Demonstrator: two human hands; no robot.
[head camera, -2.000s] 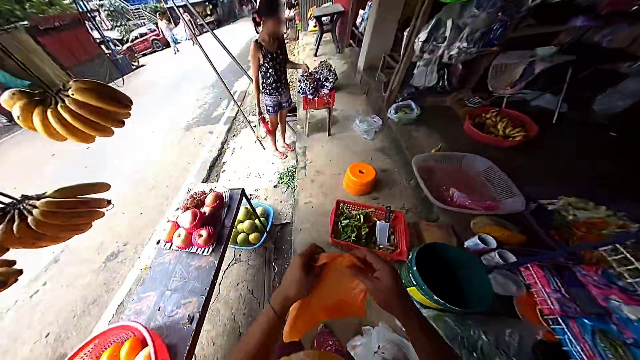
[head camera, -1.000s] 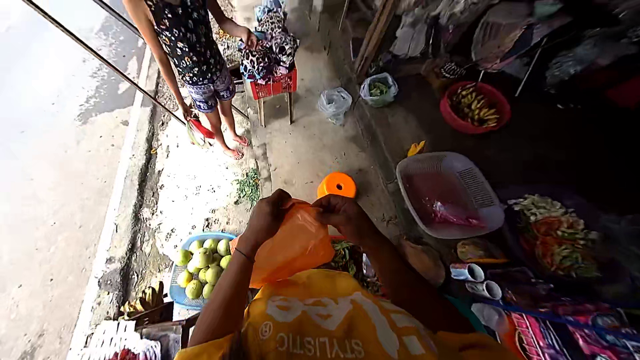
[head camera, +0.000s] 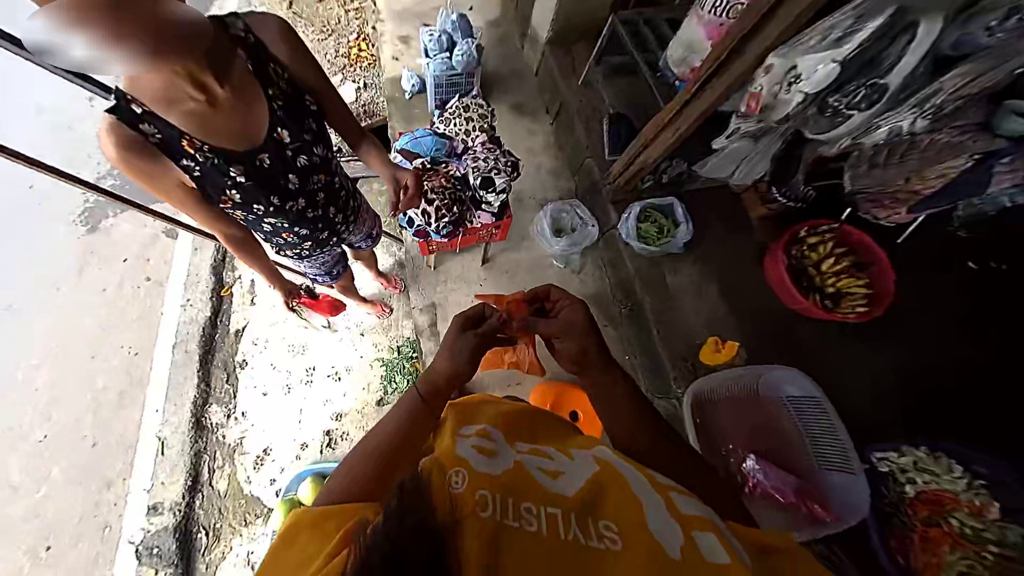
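Note:
An orange plastic bag (head camera: 516, 352) is gathered between my two hands in front of my chest, its neck bunched up and its body hanging below. My left hand (head camera: 472, 340) pinches the bag's top from the left side. From the right, my right hand (head camera: 564, 328) grips the bunched top, close to the left. Below the hands, partly behind my yellow shirt, is an orange plastic stool (head camera: 566, 402). What the bag holds, if anything, cannot be seen.
A person (head camera: 264, 152) stands ahead on the left, beside a red crate (head camera: 472, 238) heaped with patterned cloth bundles. On the right are a red basin (head camera: 830, 270) of bananas, a pale plastic basket (head camera: 776, 448) and cut vegetables (head camera: 944, 504). A wooden post (head camera: 696, 96) leans ahead.
The orange bag was spread wide between my hands and is now bunched small. The view has tilted and moved nearer to the standing person.

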